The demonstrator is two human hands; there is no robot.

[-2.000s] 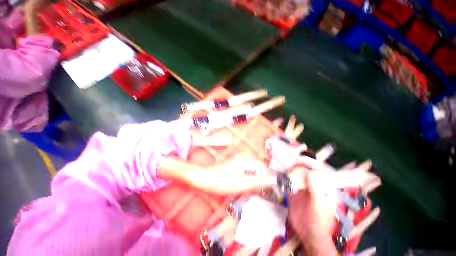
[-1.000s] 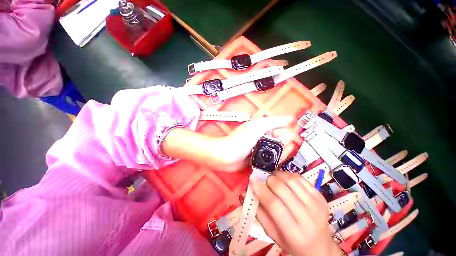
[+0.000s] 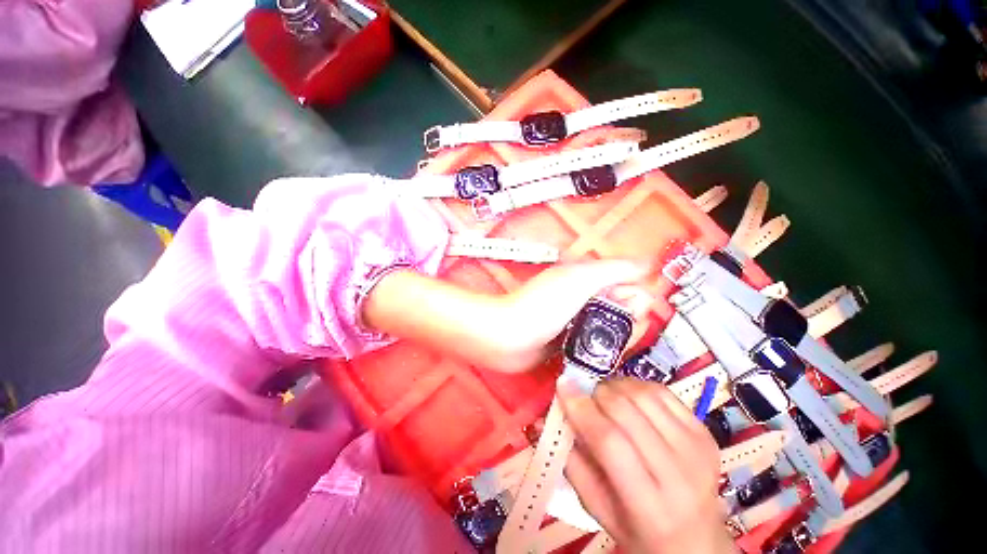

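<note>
A square black-faced wristwatch [image 3: 597, 337] is held between my two hands above the tray. My left hand [image 3: 520, 319] grips its upper part from the left, fingers mostly behind it. My right hand [image 3: 649, 465] is closed on the strap just below the watch head; the tan strap end [image 3: 538, 476] hangs down to the left. The end of a blue stick tool [image 3: 706, 398] shows beside my right hand; I cannot tell whether it is held. A white cloth [image 3: 570, 506] is partly hidden under my right hand.
The red-orange compartment tray [image 3: 428, 400] lies under my hands. White-strapped watches [image 3: 543, 129] lie across its back corner. Grey-strapped watches [image 3: 779, 357] overlap at its right. A red box [image 3: 325, 60] with a clear bottle [image 3: 300, 15] and a paper [image 3: 193, 33] are back left, near another person's pink sleeve [image 3: 65, 54].
The view has lowered and steadied since the blurred first frame. The watch, now clearly seen face up between my hands, stays held as one second ago; the whole scene has shifted slightly right in view.
</note>
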